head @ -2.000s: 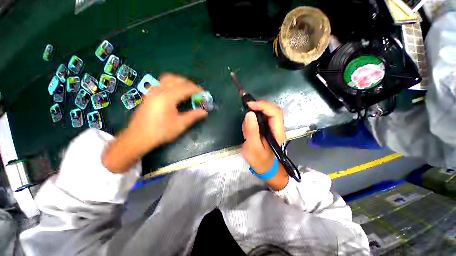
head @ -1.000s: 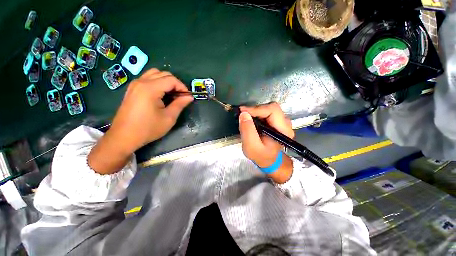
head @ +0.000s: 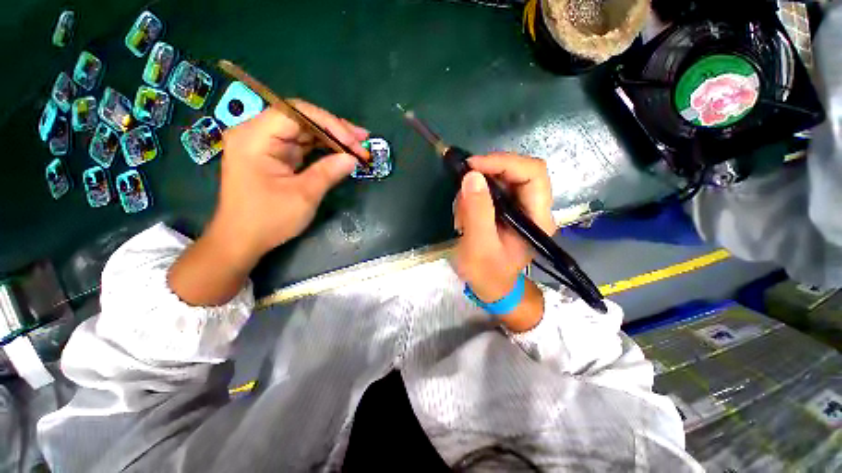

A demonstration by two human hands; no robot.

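Observation:
My left hand (head: 282, 171) holds brown-gold tweezers (head: 277, 103); their pointed end is at a light-blue device unit (head: 374, 159) lying on the dark green mat (head: 369, 78). The unit shows dark and white parts inside. An orange fleck shows by the tweezer end; I cannot tell what it is. My right hand (head: 503, 217), with a blue wristband (head: 499, 297), is closed around a black soldering iron (head: 531, 231). Its thin tip points up and left, above and right of the unit, not touching it.
Several similar units (head: 114, 109) lie at the left with a plain light-blue cover (head: 239, 103). A round tip cleaner (head: 595, 26) and a black fan (head: 718, 90) stand at the back right. Another person's sleeve (head: 757, 226) is at the right edge. Packed trays (head: 739, 374) are below.
Since one second ago, the iron's tip has moved up and away from the unit. The tweezers now stand more upright, their rear end showing above my left hand. Earlier, my left hand was beside the unit.

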